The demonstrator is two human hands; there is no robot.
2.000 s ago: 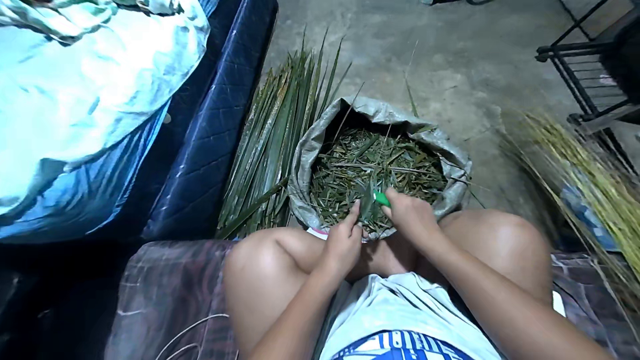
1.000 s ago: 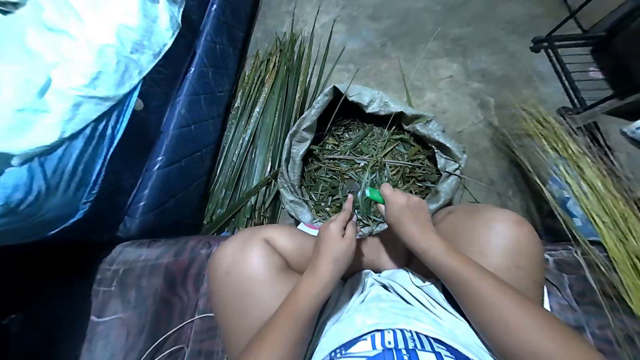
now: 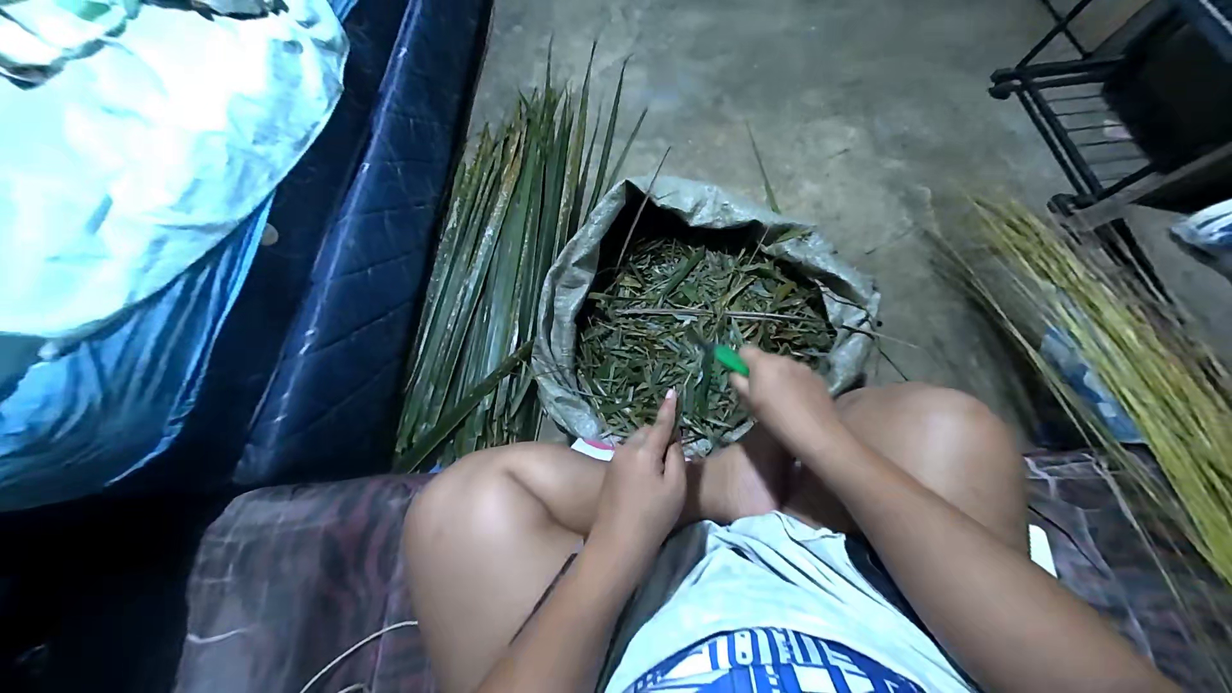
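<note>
A woven plastic sack point(image 3: 568, 279) with a rolled-down rim stands in front of my crossed legs, full of short cut green leaf pieces point(image 3: 664, 356). My right hand point(image 3: 784, 390) is closed around the green handle of a knife point(image 3: 730, 360), whose dark blade points left over the cuttings. Just left of it, my left hand point(image 3: 650, 452) is at the near rim with its index finger stretched forward; whether it pinches a leaf strip is too unclear to tell. Long green palm leaflets point(image 3: 510, 250) lie in a pile left of the sack.
A blue mattress point(image 3: 337, 289) with light blue cloth point(image 3: 144, 192) on it borders the left. At the right are a bundle of thin yellow-green leaf ribs point(image 3: 1136, 375) and a black metal rack point(image 3: 1078, 130) on the concrete floor point(image 3: 818, 87). A patterned cloth point(image 3: 308, 558) lies beneath me.
The knife and my right hand have shifted slightly away from my left hand, leaving a wider gap between them. My left hand stays near the sack's near rim.
</note>
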